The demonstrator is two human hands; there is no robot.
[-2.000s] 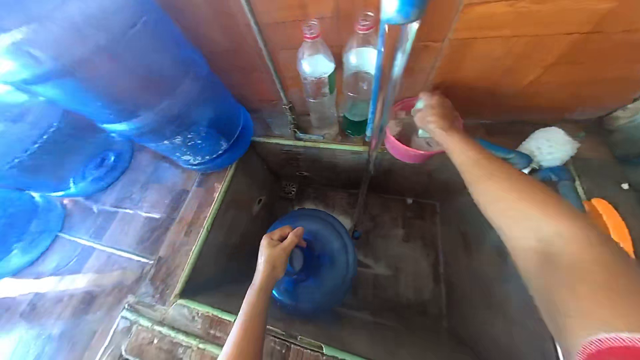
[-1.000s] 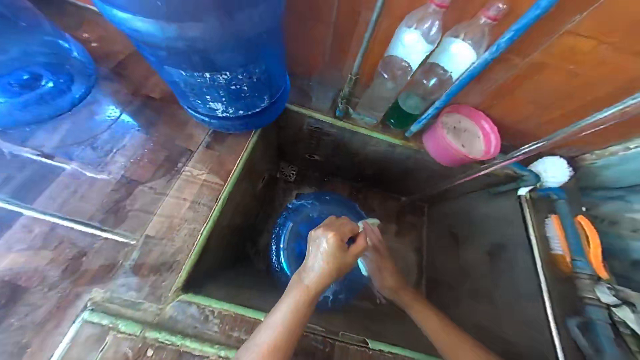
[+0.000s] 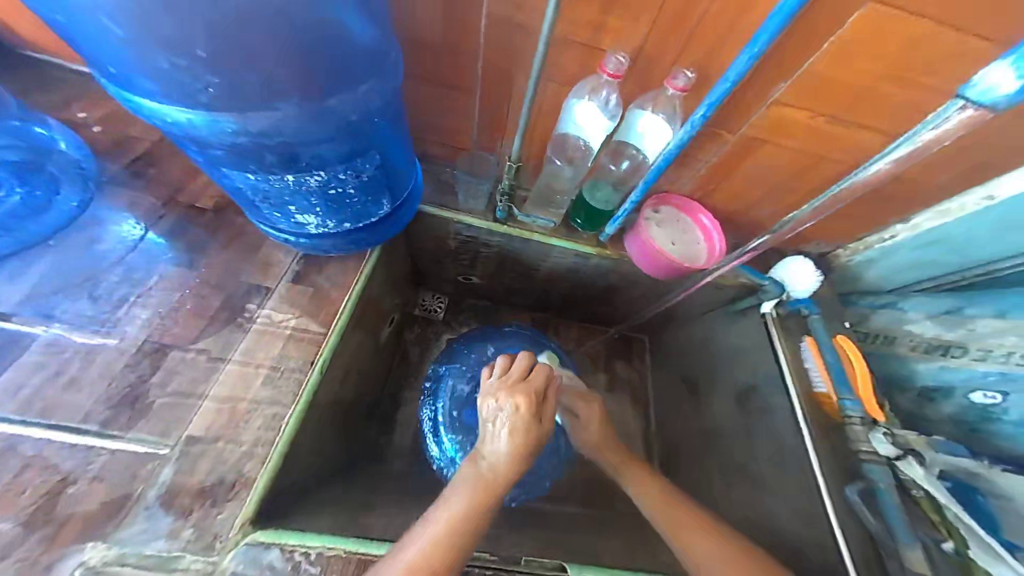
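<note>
A round blue plastic water jug (image 3: 456, 400) stands in the dark tiled basin (image 3: 336, 472), seen from above. My left hand (image 3: 516, 400) lies over the top of the jug with its fingers curled; its palm side is hidden, so what it grips cannot be told. Just to its right, my right hand (image 3: 588, 420) holds a pale, whitish cloth or sponge (image 3: 560, 372) against the jug's neck area. The neck itself is covered by both hands. A stream of water (image 3: 768, 236) runs down from a blue pipe at the upper right.
Large blue jugs (image 3: 312, 144) stand on the tiled ledge at left. Behind the basin are two plastic bottles (image 3: 580, 128) and a pink tub (image 3: 676, 236). A white brush (image 3: 796, 276), an orange-handled brush (image 3: 860, 376) and blue pipes line the right edge. A drain (image 3: 432, 305) lies in the basin floor.
My right hand was at the pink tub two seconds ago; it came down to the jug and stays there beside my left hand. The view has shifted.
</note>
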